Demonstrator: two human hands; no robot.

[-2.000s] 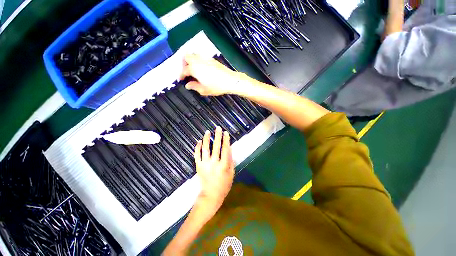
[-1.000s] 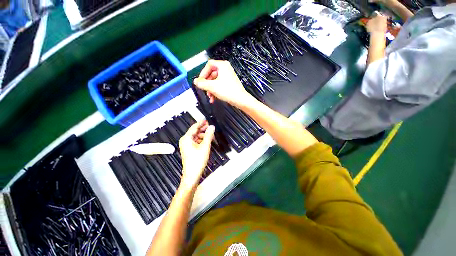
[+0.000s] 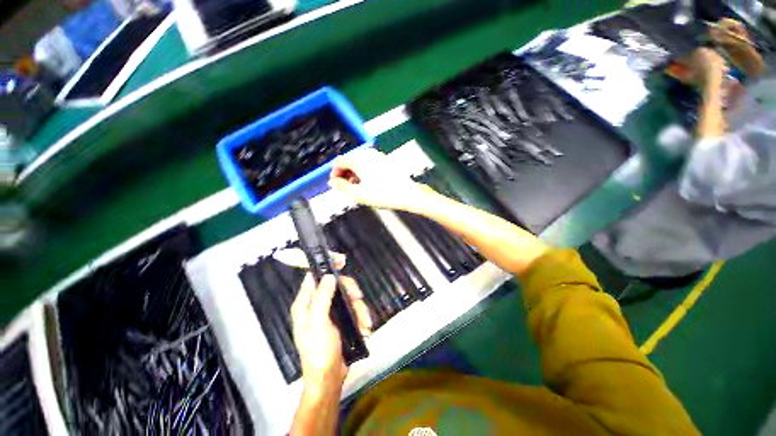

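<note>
My left hand [image 3: 319, 319] grips a long black housing [image 3: 313, 238], raised and tilted over the row. My right hand [image 3: 374, 179] is beside the near right edge of the blue bin [image 3: 230, 162], fingers curled; whether it holds something small cannot be told. More black housings [image 3: 374, 251] lie side by side on the white sheet [image 3: 213, 289], with a pale gap between two groups at the right. The white hand tool [image 3: 291, 257] is partly hidden behind the raised housing. The blue bin holds small black parts [image 3: 293, 149].
A left black tray [image 3: 136, 298] is heaped with slim black rods. A right black tray [image 3: 587, 162] holds rods and shows bare floor. Beyond it lie clear bags [image 3: 596, 72]. Another person's grey sleeve [image 3: 723, 170] is at the right. Other housings on white sheets are at the far upper left.
My left hand has taken hold of a housing and lifted it over the row. A pale gap now shows between the housings. My right hand has moved beside the bin. The view has shifted.
</note>
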